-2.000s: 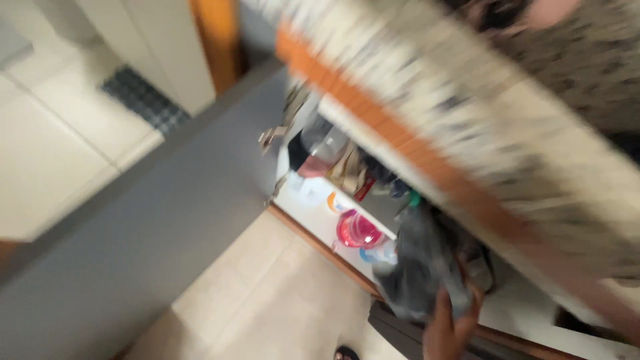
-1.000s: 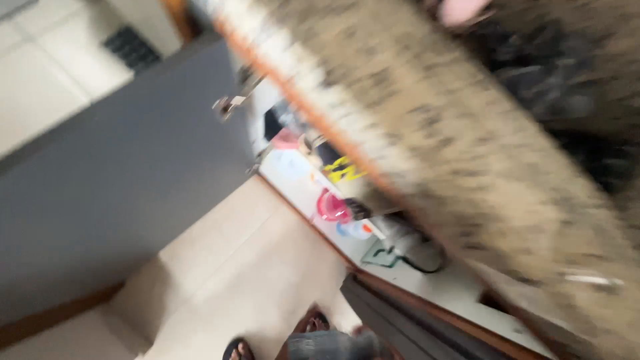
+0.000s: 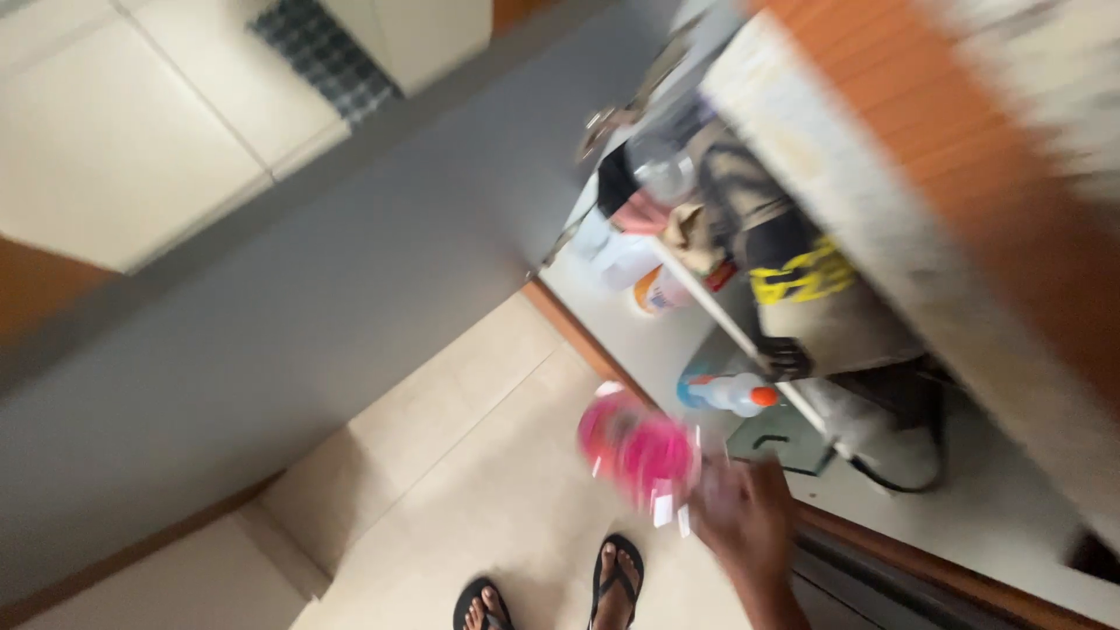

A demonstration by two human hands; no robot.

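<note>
My right hand [image 3: 744, 512], at the lower right, is closed around the narrow end of a clear plastic bottle of pink liquid [image 3: 639, 446], blurred by motion. The bottle is outside the front edge of an open cabinet, above the floor. Behind it in the cabinet lie a clear bottle with an orange cap [image 3: 731, 394] and a bottle with an orange label [image 3: 661, 291]. A bag with yellow markings [image 3: 805, 276] rests among cloths on the rack above. My left hand is out of view.
The grey cabinet door [image 3: 394, 254] stands open across the left. A stone countertop edge [image 3: 875, 175] overhangs the cabinet. Feet in black flip-flops [image 3: 617, 569] are on the tiled floor at the bottom. A checked mat [image 3: 324, 57] lies at the top left.
The pink bottle, inside the cabinet in both earlier frames, is now outside it in my right hand. The grey item my right hand held two seconds ago is out of that hand.
</note>
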